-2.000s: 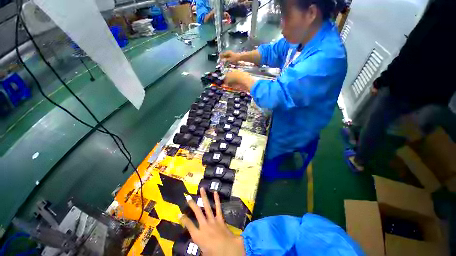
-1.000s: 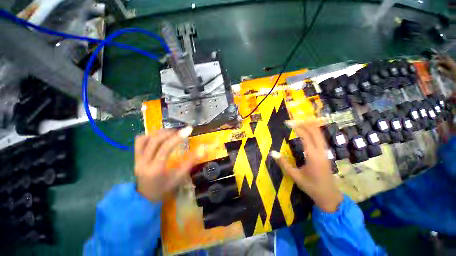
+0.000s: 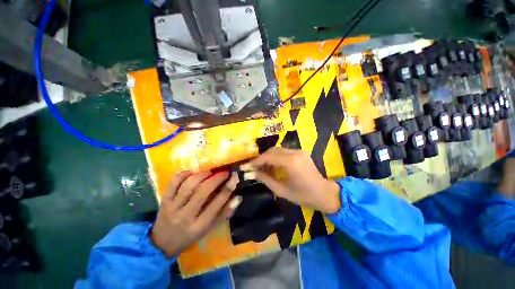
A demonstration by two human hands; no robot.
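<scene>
Black plastic housings (image 3: 257, 213) lie on the orange-yellow board (image 3: 161, 148) in front of me, and the hands partly cover the upper one. My left hand (image 3: 195, 210) is at its left end, with curled fingers resting on or around it. My right hand (image 3: 293, 176) reaches in from the right. Its pale-tipped thumb and finger come together over the housing's middle, close to my left fingertips. Whether a small piece is between them is hidden.
A metal fixture (image 3: 248, 84) stands behind the hands, with a blue hose (image 3: 84, 141) looping at left. Housings with white squares (image 3: 383, 156) line the right, with another row behind. Dark housings (image 3: 17, 189) lie far left. A blue sleeve (image 3: 471, 206) of another person shows at right.
The view has turned from the co-worker down to the board, then closer. Both hands have come together over the upper housing; my right hand has moved left, away from the finished row.
</scene>
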